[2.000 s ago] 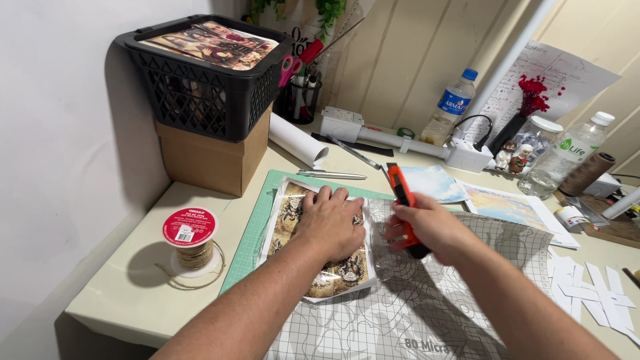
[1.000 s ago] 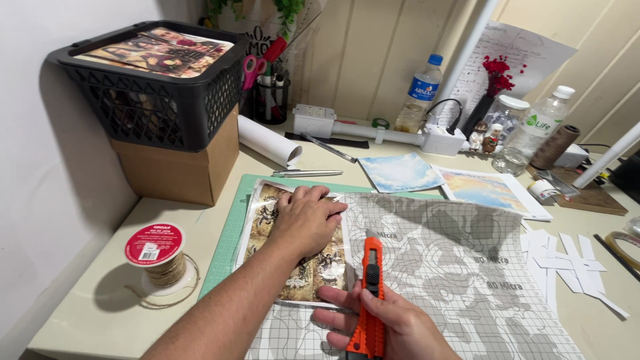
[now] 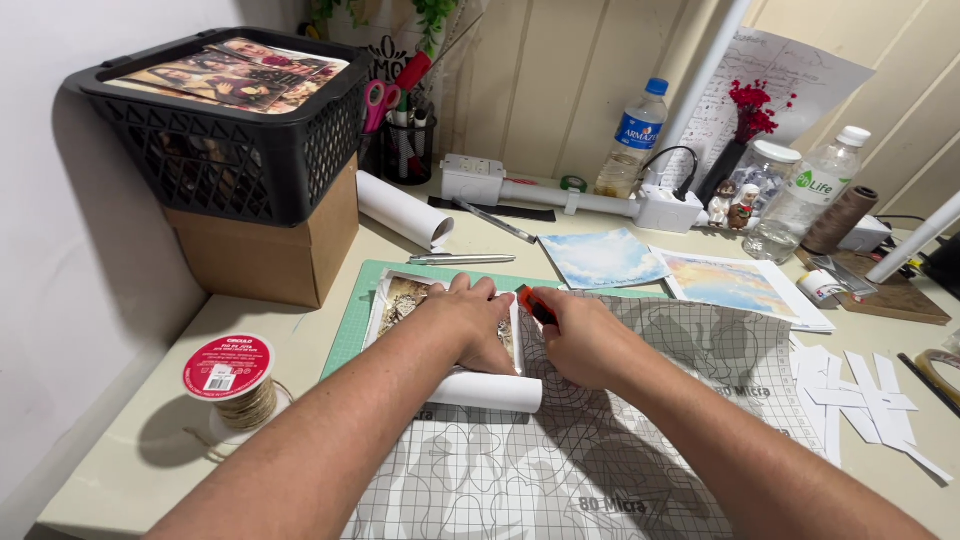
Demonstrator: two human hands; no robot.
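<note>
My left hand (image 3: pixel 472 319) presses flat, fingers spread, on a printed picture sheet (image 3: pixel 397 300) with a brown, aged pattern. The sheet's near edge curls up into a white roll (image 3: pixel 487 393) by the wrist. My right hand (image 3: pixel 581 337) grips an orange snap-off utility knife (image 3: pixel 536 306), its tip close to the sheet's upper right corner. Beneath lie a green cutting mat (image 3: pixel 349 330) and a large sheet of grid-printed backing paper (image 3: pixel 465 472), which spreads to the right and toward me.
A jute twine spool (image 3: pixel 251 401) stands at left, near a black basket (image 3: pixel 300 150) on a cardboard box (image 3: pixel 262 259). Behind are a silver pen (image 3: pixel 465 259), a rolled paper (image 3: pixel 405 214) and sky prints (image 3: pixel 604 255). Paper strips (image 3: pixel 862 397) lie at right; bottles (image 3: pixel 810 187) stand at the back.
The right hand has moved up and away from me with the knife, to the picture sheet's upper right corner. The sheet's near edge, flat earlier, is curled up now.
</note>
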